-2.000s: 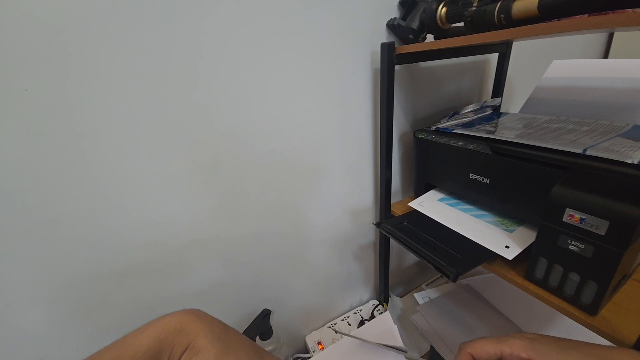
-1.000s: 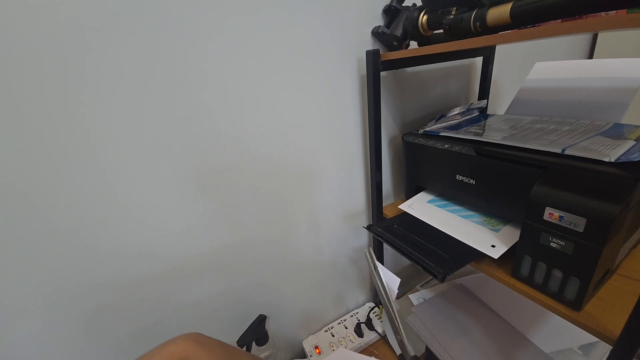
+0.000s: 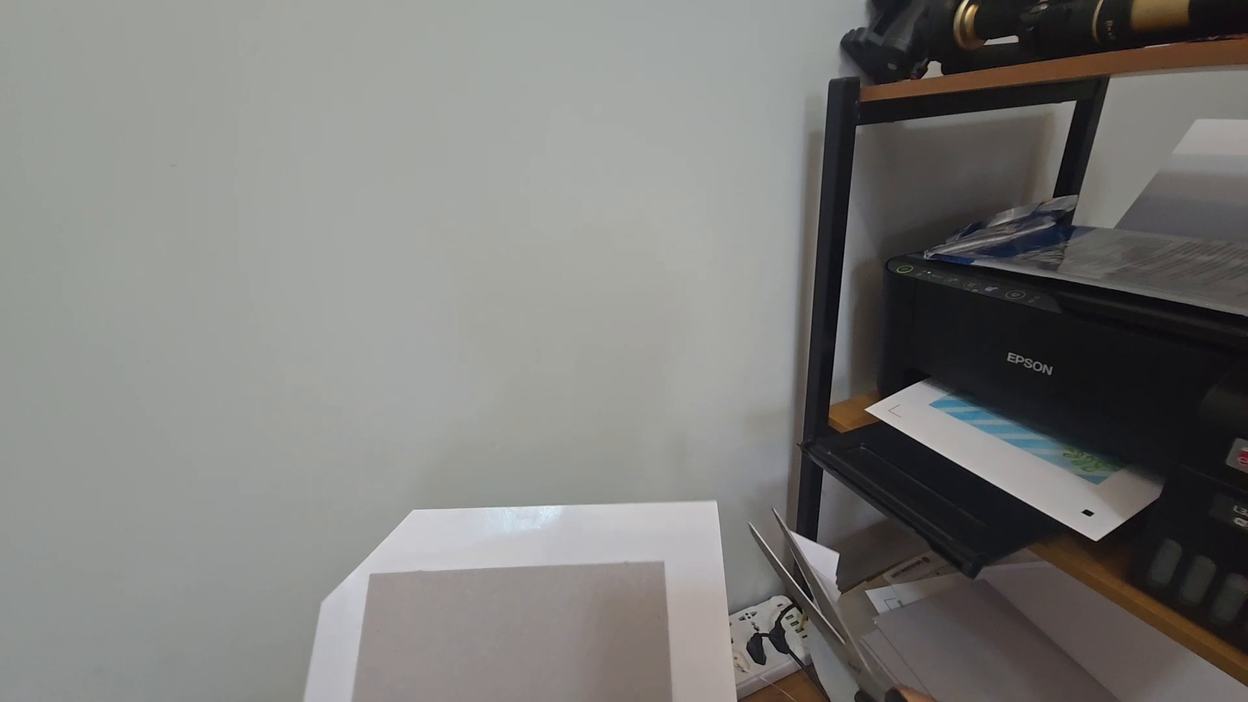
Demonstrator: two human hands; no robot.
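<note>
A white sheet with one corner cut off at a slant rises from the bottom edge at the centre, and a grey board panel lies on its face. What holds it is out of the frame; my left hand does not show. To its right, scissors point up and left with their blades apart. Only a sliver of my right hand shows at the bottom edge, at the lower end of the scissors, gripping them. A small white paper piece is behind the blades.
A black Epson printer on a wooden shelf holds a partly printed sheet over its open output tray. A power strip with black plugs lies low by the wall. Loose papers are under the printer shelf. Tripod-like gear lies on top.
The white sheet with the grey panel has come up into view at the bottom centre. The scissors have their blades spread now. The bare knee or arm at the bottom left has gone out of view.
</note>
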